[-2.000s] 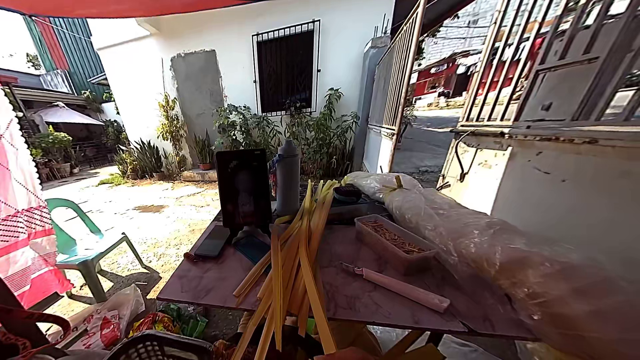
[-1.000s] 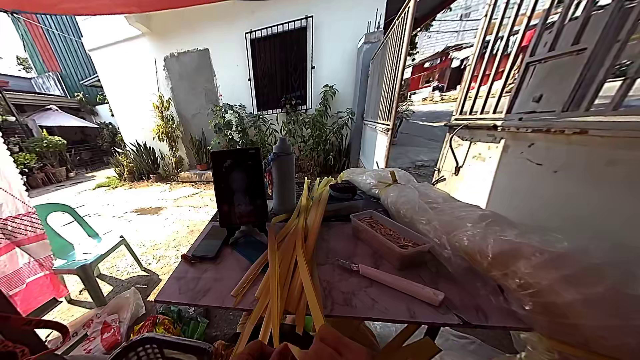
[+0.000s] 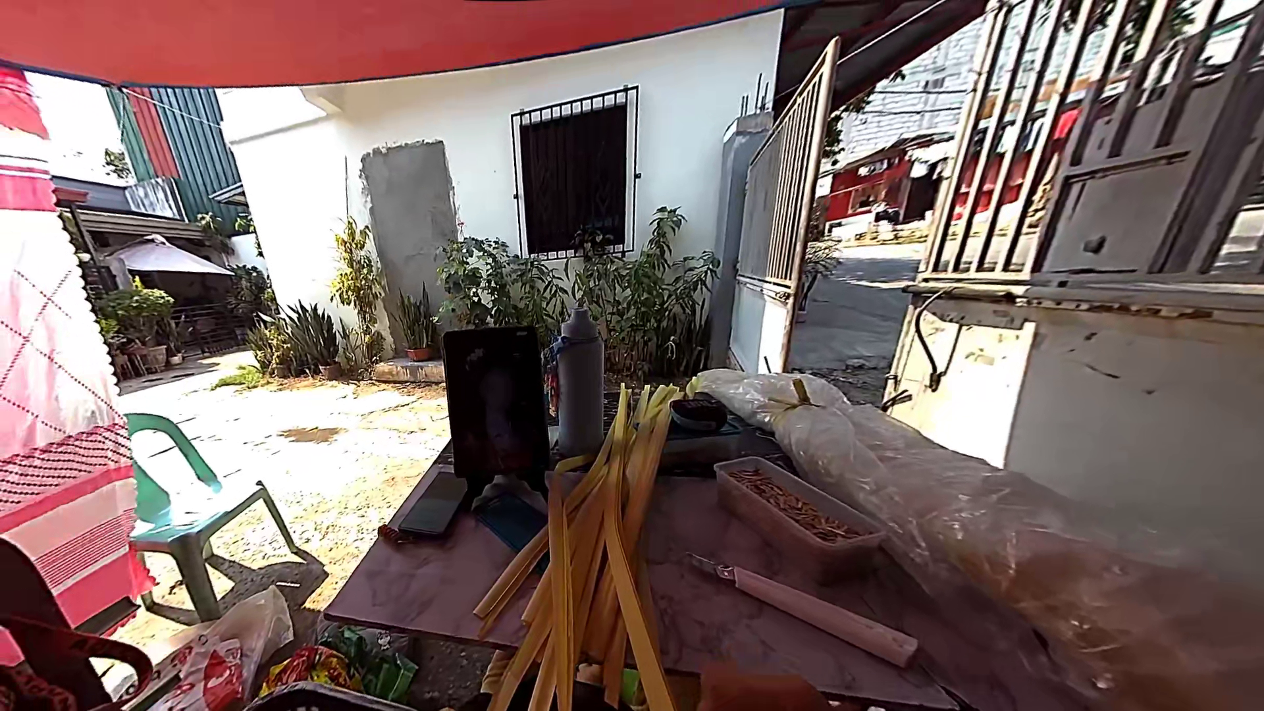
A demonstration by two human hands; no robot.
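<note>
Long yellow-green leaf strips (image 3: 592, 553) lie in a loose bundle over the near edge of a marbled tabletop (image 3: 415, 583). At the bottom edge, right of the strips, a blurred part of my right hand (image 3: 760, 688) shows; its fingers and anything in them are hidden. My left hand cannot be made out. A tool with a pale handle and a metal tip (image 3: 820, 612) rests on the right of the table. Behind it stands a plastic tub (image 3: 869, 546) of small brown pieces. A dark-screened tablet (image 3: 496, 400) and a grey bottle (image 3: 581, 385) stand at the back.
A phone (image 3: 434, 506) lies at the table's left. A long clear plastic-wrapped bundle (image 3: 889, 474) runs along the right side. A dark round object (image 3: 698, 413) sits behind the strips. Plastic bags (image 3: 232, 652) and a green chair (image 3: 183, 523) are at left; a metal gate (image 3: 785, 197) stands beyond.
Both hands showed at the bottom edge one second ago; now only part of the right one does. Strip pieces right of the bundle at the near edge have left view. The view has shifted slightly.
</note>
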